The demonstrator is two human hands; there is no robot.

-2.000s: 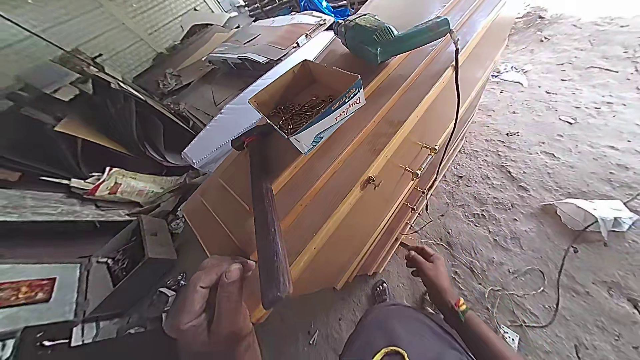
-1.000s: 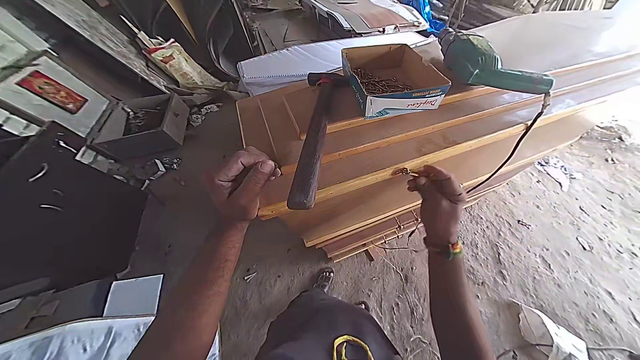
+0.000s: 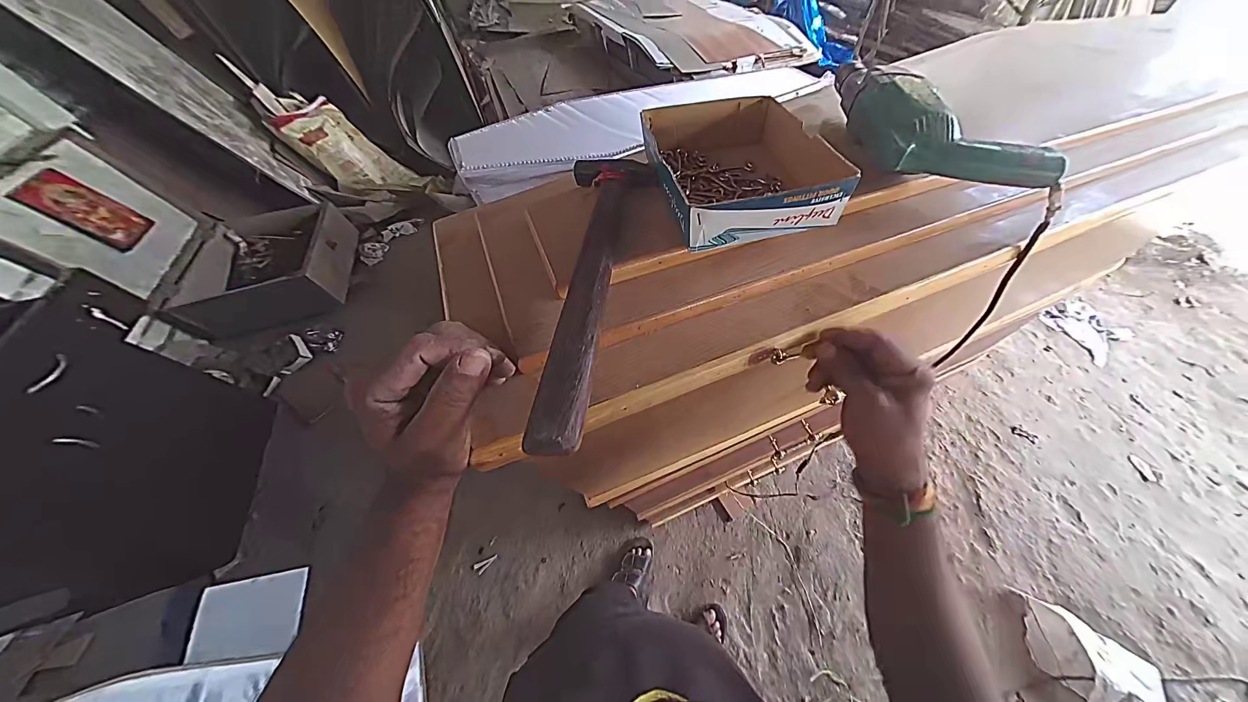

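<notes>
Brass-coloured metal fittings [image 3: 778, 356] lie on the trim of a stacked wooden panel [image 3: 682, 346]. My right hand [image 3: 873, 390] is at them, fingers pinched round one small brass-coloured piece. Left of the hammer [image 3: 582, 322], over the panel's near corner, is my left hand [image 3: 429, 395], its fingers curled with thumb near fingertips; whether something small is between them cannot be seen. The hammer lies with its dark head against an open cardboard box [image 3: 756, 219] of screw-like metal pieces [image 3: 717, 180]. A green corded power drill [image 3: 936, 132] rests beyond the box.
The drill's black cord [image 3: 1004, 283] runs over the panel's right edge. More brass-coloured fittings [image 3: 777, 448] line the lower panels. A grey box [image 3: 283, 273] stands on the left floor, near a sack [image 3: 331, 141]. White padded material [image 3: 565, 132] lies behind, and a white cloth [image 3: 1082, 643] lower right.
My right hand has risen from beside the panels' lower edge to the fittings on the upper trim. The view has turned strongly since the first frame.
</notes>
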